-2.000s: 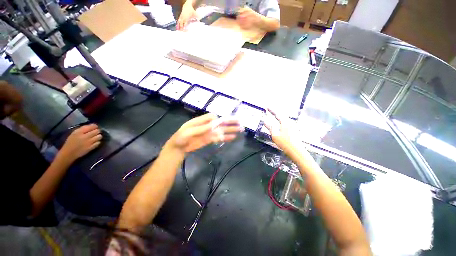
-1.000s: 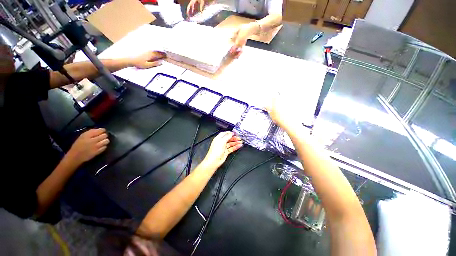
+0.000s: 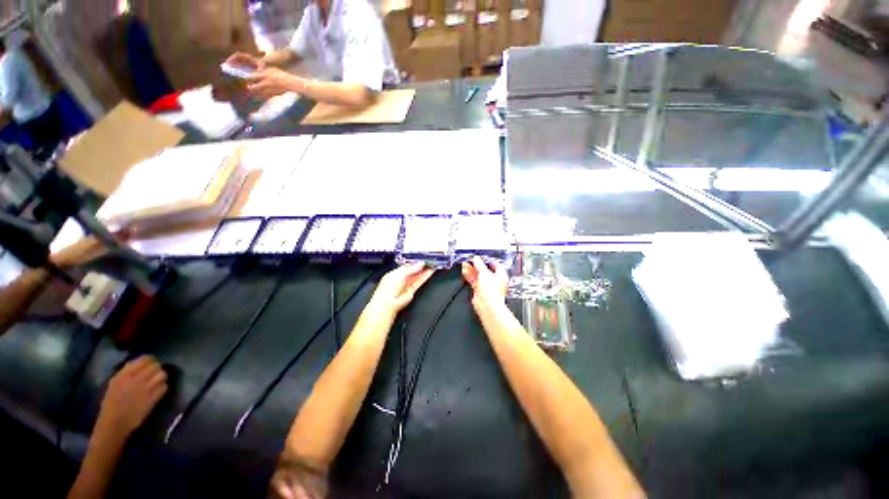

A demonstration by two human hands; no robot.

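Several square black-framed LED work lights (image 3: 328,235) stand in a row along the front edge of a white sheet. The two rightmost lamps (image 3: 427,234) look wrapped in shiny clear film. My left hand (image 3: 407,283) is at the lower edge of the second lamp from the right. My right hand (image 3: 484,281) is at the lower edge of the rightmost lamp, fingers bent together. Whether either hand grips a lamp or film is too small to tell. Black lamp cables (image 3: 414,375) trail toward me with pale wire ends.
A small clear fixture (image 3: 549,322) and clear plastic scraps (image 3: 575,285) lie right of my right hand. A stack of plastic bags (image 3: 712,307) is further right. A transparent screen (image 3: 585,127) stands behind. Neighbours' hands (image 3: 132,390), a bench press (image 3: 122,292) and a white stack (image 3: 175,185) are left.
My view has turned right. My right hand has come from the lamps' far side to their near edge, close to my left hand. The white stack has moved left along the sheet.
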